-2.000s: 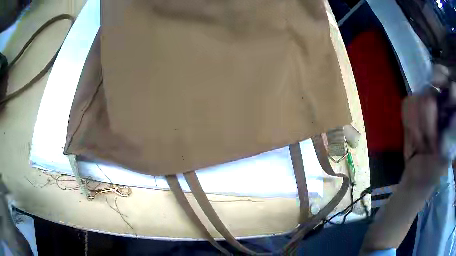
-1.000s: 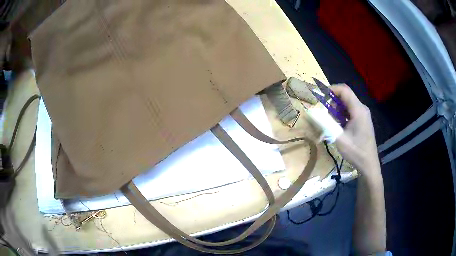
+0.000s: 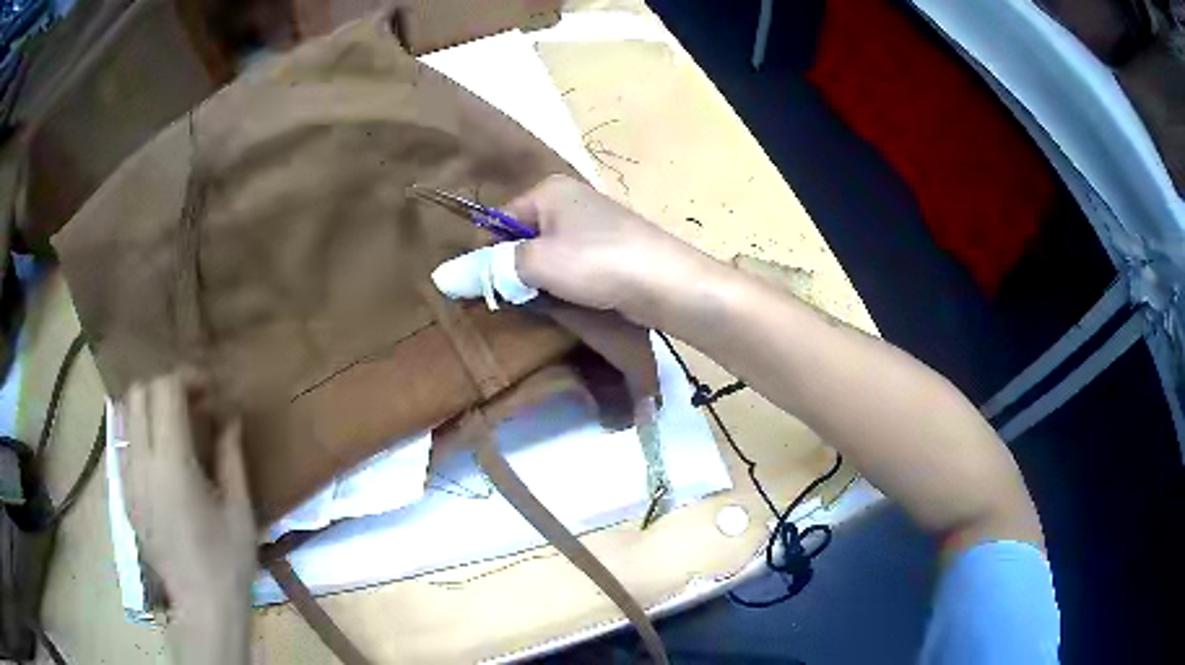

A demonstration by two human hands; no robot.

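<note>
A brown cloth tote bag [image 3: 299, 234] lies across the table, its opening edge folded back near me. A narrow brown strap [image 3: 552, 526] hangs from it over the table's front edge. My right hand [image 3: 572, 247] is over the bag's right part and holds thread snips [image 3: 474, 212] with purple handles, blades pointing left. A white wrapping [image 3: 484, 276] covers a finger of this hand. My left hand [image 3: 195, 494] lies at the bag's lower left edge, blurred, fingers pointing up and a little apart; whether it grips the cloth is unclear.
White sheets [image 3: 695, 448] lie under the bag on the pale table [image 3: 741, 195]. A black cord [image 3: 795, 539] with knots runs to the front edge. A small white disc [image 3: 732, 520] lies near it. Loose threads lie at the back. A red item [image 3: 936, 143] stands at the right.
My right hand with the snips has moved left over the bag. My left hand has come into view on the bag. The bag has shifted and its mouth edge is folded back.
</note>
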